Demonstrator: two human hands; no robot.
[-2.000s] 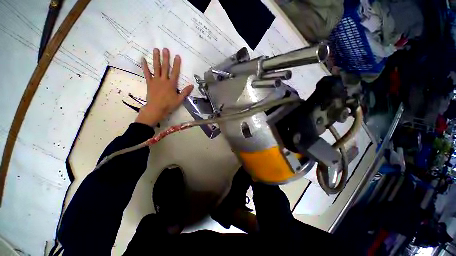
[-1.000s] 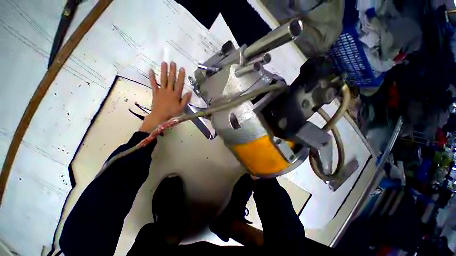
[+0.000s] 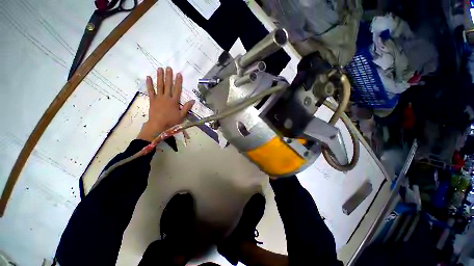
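The straight-knife cutting machine (image 3: 254, 124), silver with a yellow-orange band and tubes on top, stands over the white paper marker (image 3: 41, 41) in the middle of the view. My left hand (image 3: 165, 106) lies flat on the paper with fingers spread, just left of the machine, and holds nothing. The grey cord (image 3: 208, 118) with a reddish taped stretch runs from the machine over my left wrist. My right sleeve (image 3: 304, 218) reaches up behind the motor; my right hand is hidden by the machine. A dark edge of the fabric lay (image 3: 110, 136) shows left of my arm.
Shears (image 3: 88, 36) and a long curved wooden strip (image 3: 65, 91) lie on the paper at left. Black fabric (image 3: 228, 26) lies at the top. A grey block (image 3: 357, 197) lies at right near the table edge. A blue basket (image 3: 366, 80) with cloth stands beyond.
The machine has shifted left in the view and more of the shears shows. My left hand has stayed flat and spread, now slightly lower in the picture. The grey block is more exposed.
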